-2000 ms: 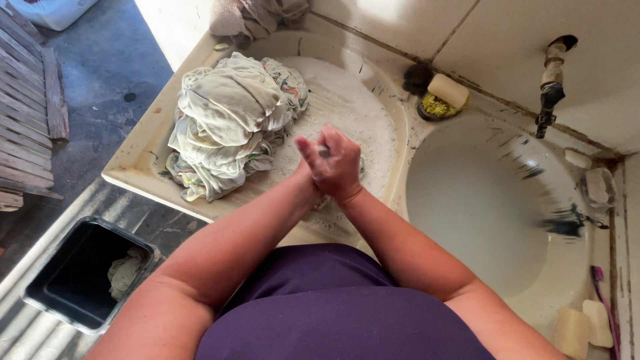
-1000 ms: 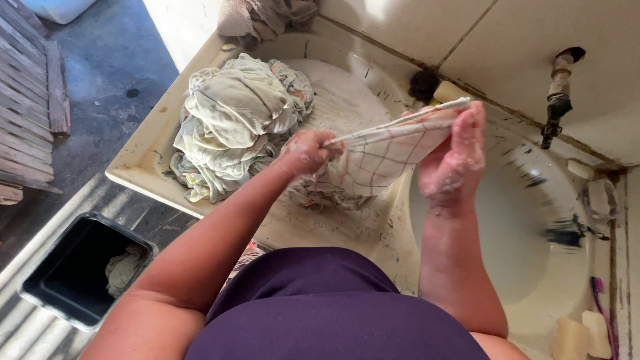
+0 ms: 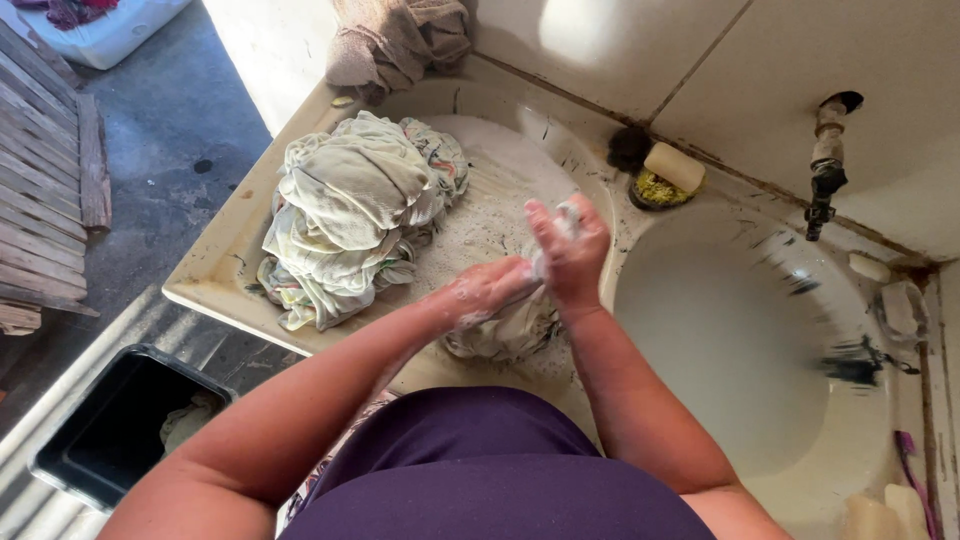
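A pale wet cloth (image 3: 506, 335) lies bunched on the soapy ribbed washboard of the laundry sink (image 3: 225, 262), and part of it runs up between my hands. My right hand (image 3: 576, 251), wet with suds, is closed on that upper part. Against the same cloth rests my left hand (image 3: 491, 289), its fingers fairly straight; whether it grips is hard to see. Left of both hands sits a heap of whitish cloths (image 3: 360, 195), some with coloured marks.
Cloudy water fills the round basin (image 3: 720, 352) at right, below a wall tap (image 3: 825, 172). A soap bar (image 3: 675, 166) rests on a yellow scrubber by the wall. A brown towel (image 3: 397, 45) lies at the back corner; a black bin (image 3: 127, 427) stands lower left.
One second ago my hands held a checked cloth stretched out above the sink; now they are close together over the washboard, with the cloth bunched beneath them.
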